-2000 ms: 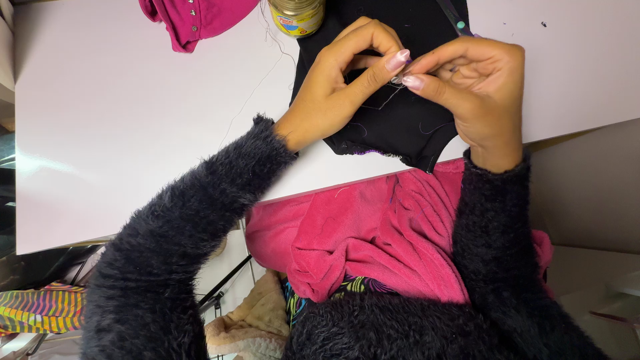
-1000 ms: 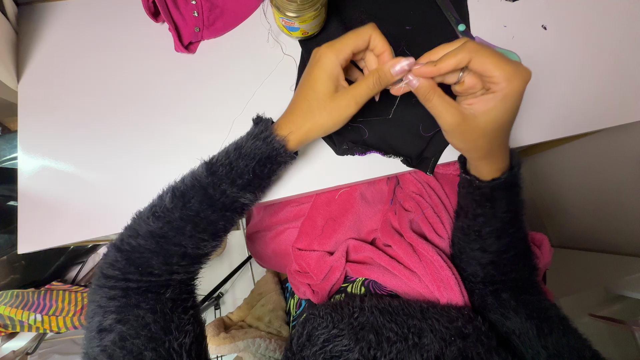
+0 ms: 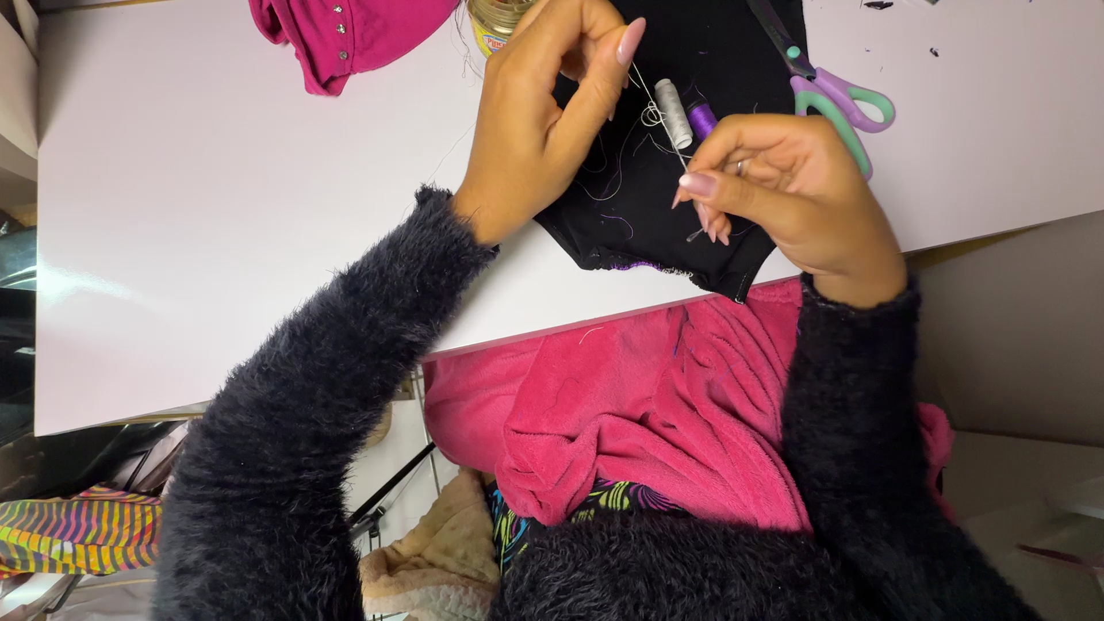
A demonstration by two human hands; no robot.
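My left hand (image 3: 552, 103) pinches a strand of white thread (image 3: 642, 84) between thumb and fingers above a black garment (image 3: 621, 207). Lower and to the right, my right hand (image 3: 776, 190) grips the other part of this thread at its fingertips; a thin metal piece, perhaps a needle, shows under its fingers. Between the hands, a spool of white thread (image 3: 673, 114) lies on the black cloth beside a spool of purple thread (image 3: 703, 121). Purple and white stitches run along the garment's near edge. Scissors with purple and green handles (image 3: 832, 99) lie just beyond my right hand.
A white table (image 3: 259, 198) carries the work. A glass jar with a yellow label (image 3: 492, 26) stands behind my left hand, partly hidden. A magenta garment with snaps (image 3: 371, 34) lies at the back left. Pink plush cloth (image 3: 604, 388) covers my lap below the table edge.
My hands were together at the fingertips and have moved apart, with thread stretched between them. The two spools and the scissors' handles now show more fully.
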